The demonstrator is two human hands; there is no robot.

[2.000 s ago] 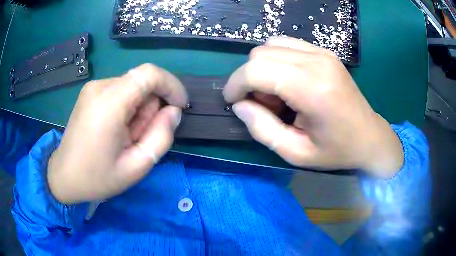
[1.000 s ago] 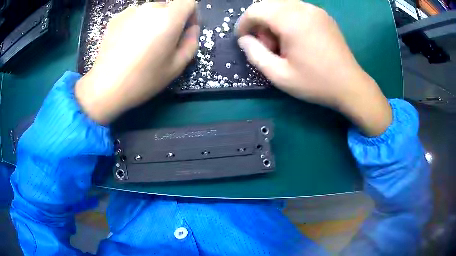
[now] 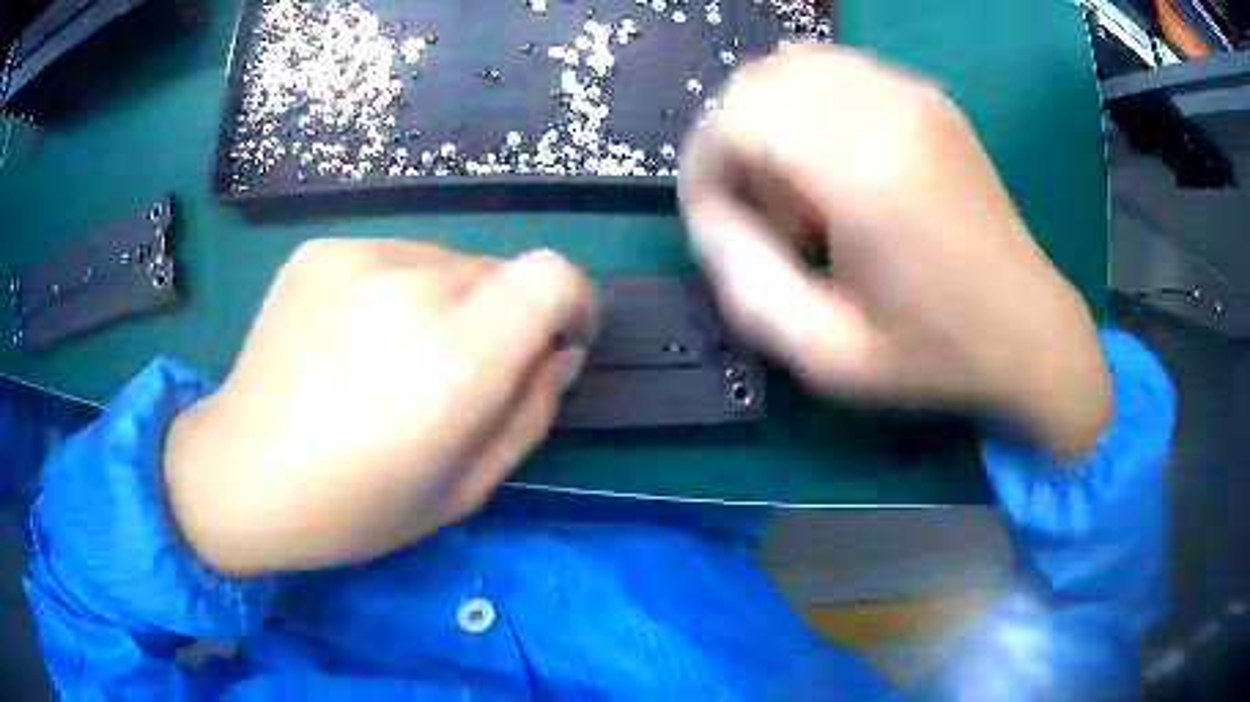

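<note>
A black plastic housing (image 3: pixel 638 398) lies on the green mat near its front edge; its left part is hidden by my left hand. Its right end shows two ringed holes. My left hand (image 3: pixel 384 391) is over the housing with thumb and index fingertips pinched together; whether a fastener is between them is hidden. My right hand (image 3: pixel 877 240) is blurred, fingers curled, over the housing's right end and the tray's front right; its fingertips are unclear. The black tray (image 3: pixel 452 192) beyond holds many small shiny metal fasteners (image 3: pixel 322 89).
Another black housing (image 3: pixel 96 295) lies on the mat at the left. A dark layered block (image 3: pixel 82 41) stands at the far upper left. The green mat (image 3: pixel 960 466) ends in a curved front edge by my blue coat. Grey equipment (image 3: pixel 1179 82) is beyond the mat's right edge.
Both hands have moved from over the tray back towards me, the left now over the housing and covering its left part. The right hand has moved nearer the housing's right end.
</note>
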